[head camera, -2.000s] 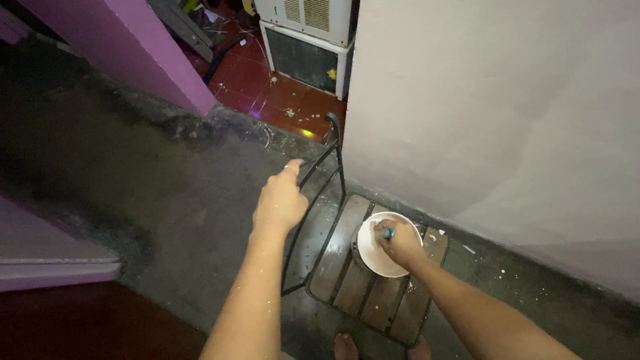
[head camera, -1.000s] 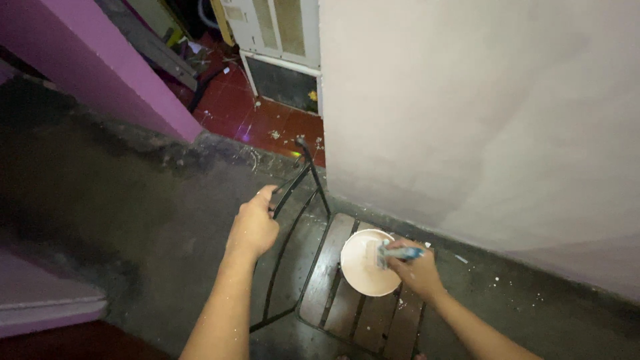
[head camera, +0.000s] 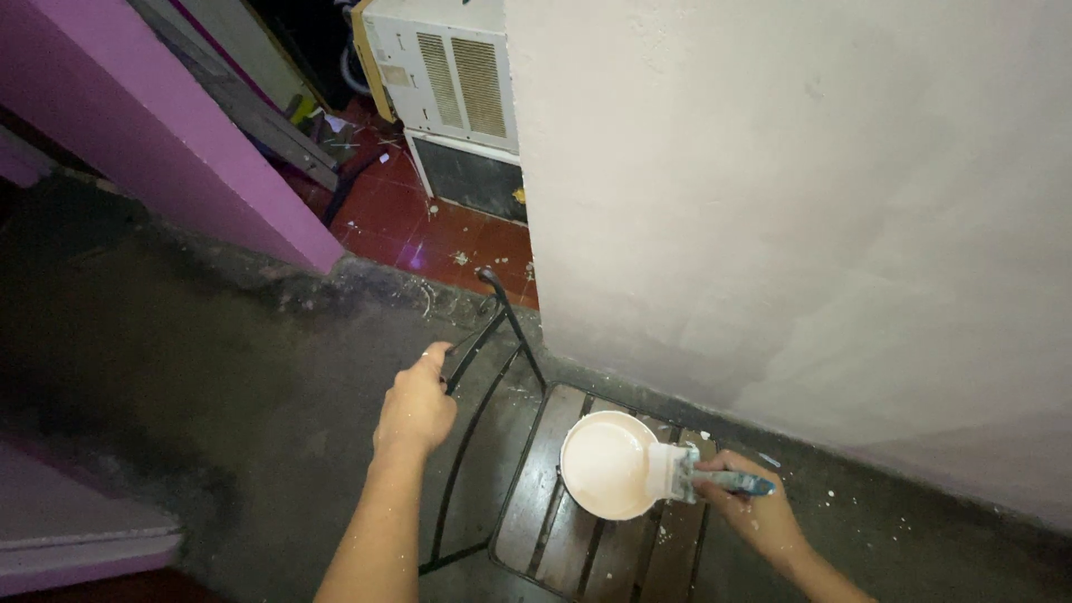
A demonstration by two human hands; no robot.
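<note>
My right hand (head camera: 745, 502) grips the blue handle of a paintbrush (head camera: 678, 473). The brush's paint-coated bristles lie over the right rim of a round tub of pale paint (head camera: 607, 465). That tub stands on the slatted wooden seat (head camera: 561, 519) of a metal-framed chair. To the left, my left hand (head camera: 416, 402) is at the chair's dark metal backrest (head camera: 469, 352), its fingers curled around the top bar. Splashes of paint dot both arms and the slats.
A pale wall (head camera: 796, 234) rises just beyond the chair. Past the wall's edge, a vented white appliance (head camera: 456, 79) stands above red floor tiles (head camera: 377, 209) strewn with debris. A purple pillar (head camera: 193, 142) is at the upper left. Paint specks mark the dark floor at right.
The brush has moved from inside the tub to its right rim, and my right hand has shifted right with it. My left hand stays by the chair's backrest.
</note>
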